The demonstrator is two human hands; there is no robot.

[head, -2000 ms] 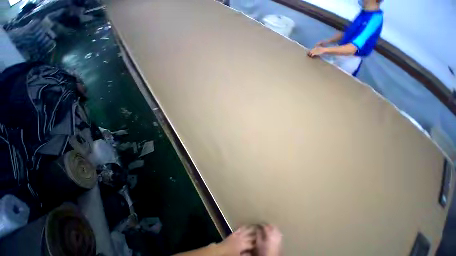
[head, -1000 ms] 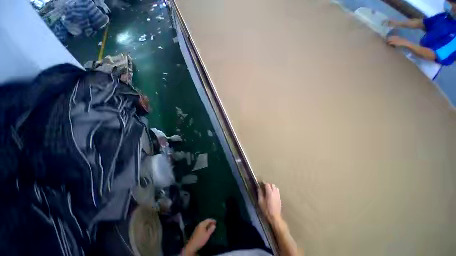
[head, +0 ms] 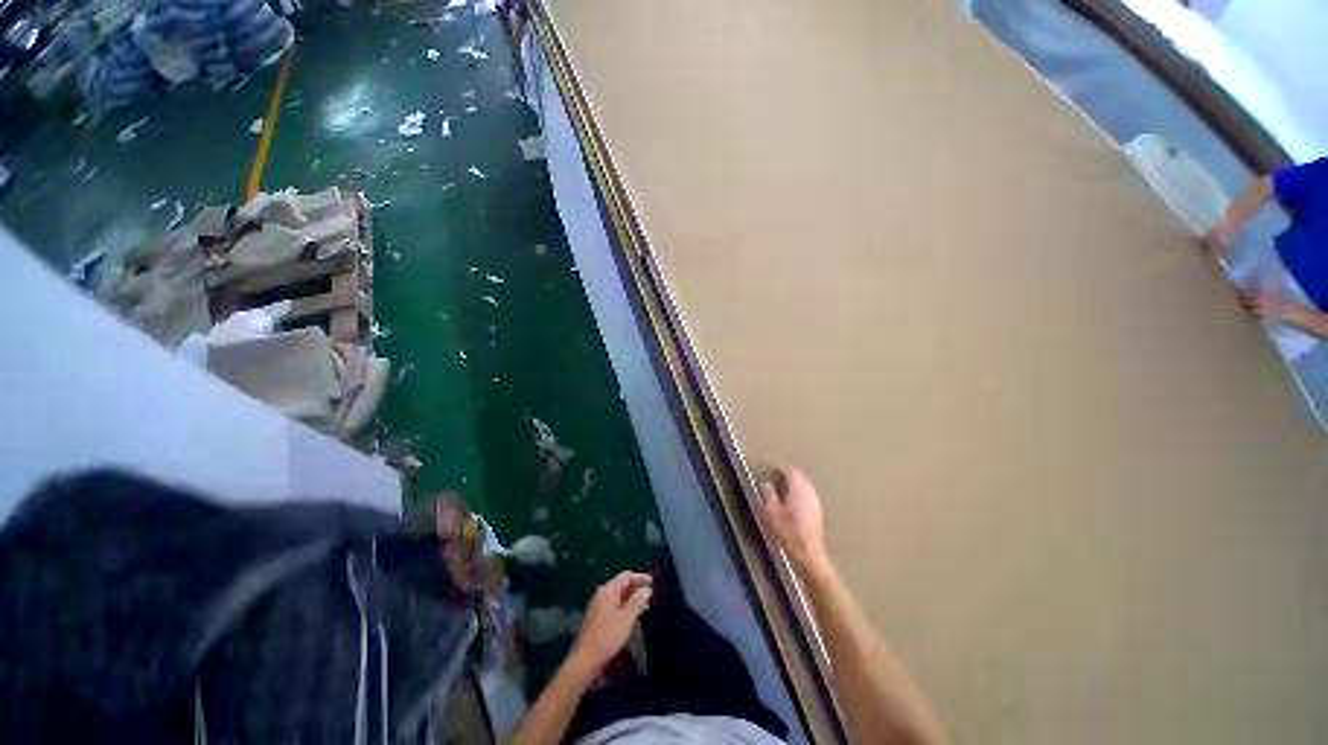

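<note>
The tan fabric ply lies flat over the long table, with a thin whitish selvedge along its near edge. My right hand is at this edge, its fingers on the cloth near the border; whether it pinches the cloth cannot be told. My left hand hangs beside the table above the floor, fingers loosely bent, with nothing seen in it. The layered edge of the lay runs along the table side.
A second person's hands and blue sleeve are at the far edge. To the left are a pallet of offcuts, a dark fabric bundle, a pale panel and the green floor with scraps.
My hands were together on the cloth two seconds ago; my left hand is now off it, beside the table. The view has turned left along the table, bringing the pallet into view.
</note>
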